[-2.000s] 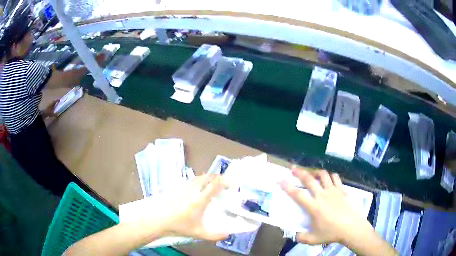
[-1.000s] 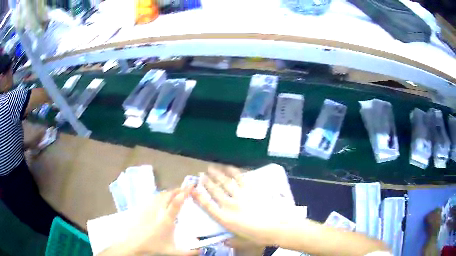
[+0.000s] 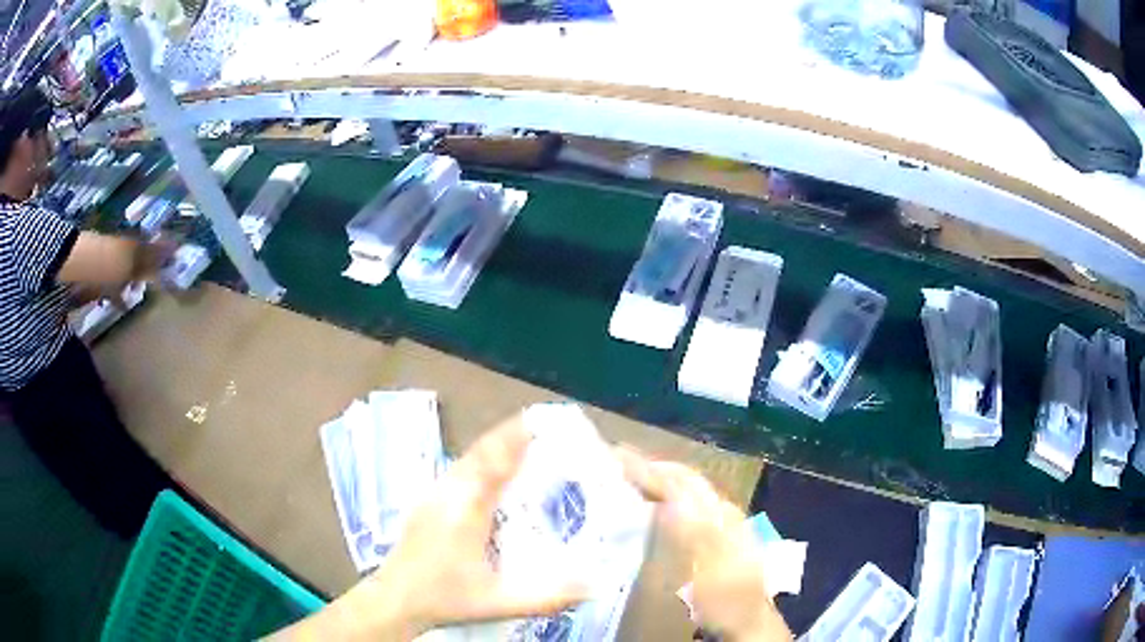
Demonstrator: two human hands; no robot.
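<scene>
A white tray pack point(image 3: 563, 514) with a dark coil, possibly a cable, in its end is between my hands over the bench front. My left hand point(image 3: 446, 558) holds its left side, thumb along the lower part. My right hand point(image 3: 703, 539) is at its right side, fingers bent against the edge. The pack's lower end is blurred and partly covered by my left hand. White leaflets point(image 3: 383, 464) lie fanned on the brown bench, left of my left hand. A light-blue piece point(image 3: 763, 529) and a white paper point(image 3: 786, 567) lie by my right wrist.
A green conveyor point(image 3: 565, 276) carries several packs beyond the bench point(image 3: 276, 389). Blister trays point(image 3: 948, 564) lie on the dark mat at right. A green crate point(image 3: 188, 577) stands at lower left. A raised white shelf point(image 3: 703, 63) spans the back. A person in stripes point(image 3: 32, 289) works at left.
My hands have moved from pressing on white card to holding the tray pack upright between them, its coil now visible. My right hand has drawn back rightward. The camera view has shifted.
</scene>
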